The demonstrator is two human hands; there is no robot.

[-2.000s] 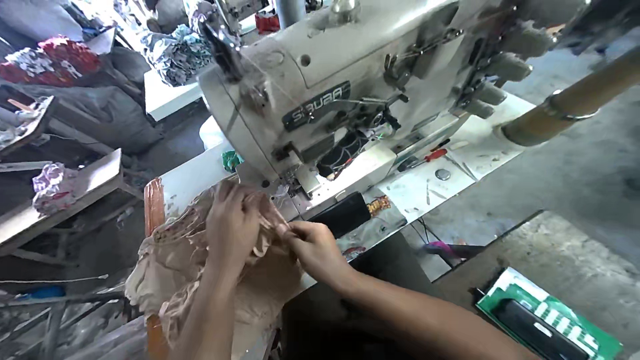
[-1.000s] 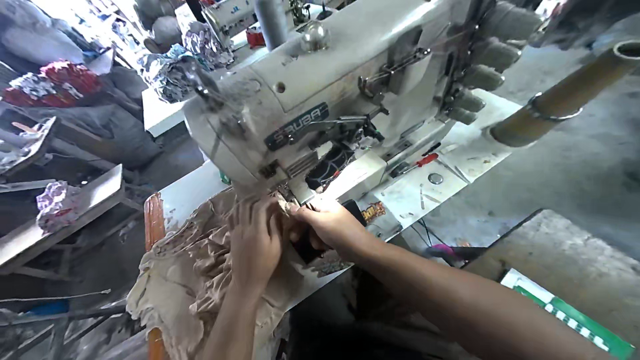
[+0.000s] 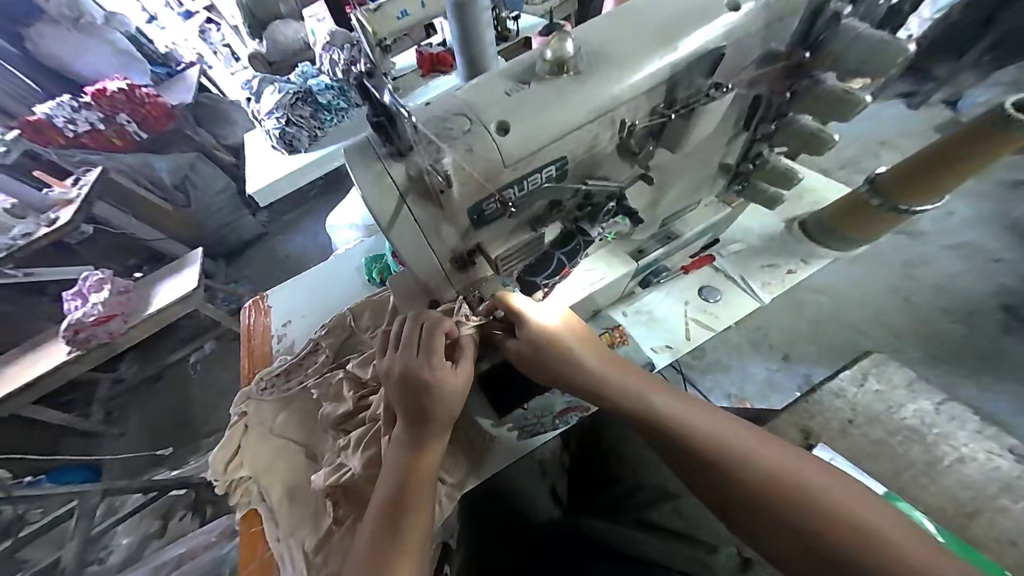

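Note:
A white Siruba industrial sewing machine [image 3: 592, 120] stands on a white table, with its needle area just beyond my hands. Tan fabric [image 3: 320, 432] lies bunched on the table's left part and hangs over the front edge. My left hand [image 3: 424, 368] grips a gathered edge of this fabric close to the presser foot. Right beside it, my right hand [image 3: 544, 340] has its fingertips at the needle area, where they meet the cloth edge; the fingers partly hide what they pinch. The foot and needle are mostly hidden behind the fingers.
A red-handled screwdriver [image 3: 698, 264] and a round metal disc [image 3: 710, 294] lie right of the machine bed. A tan pole [image 3: 912, 184] rises at the right. Green cloth [image 3: 380, 268] sits behind the machine head. Patterned fabric [image 3: 296, 104] is piled on a table beyond.
Compared with two seconds ago, the fabric is spread lower along the table's left front, and my hands are closer together at the needle area. The view has shifted somewhat.

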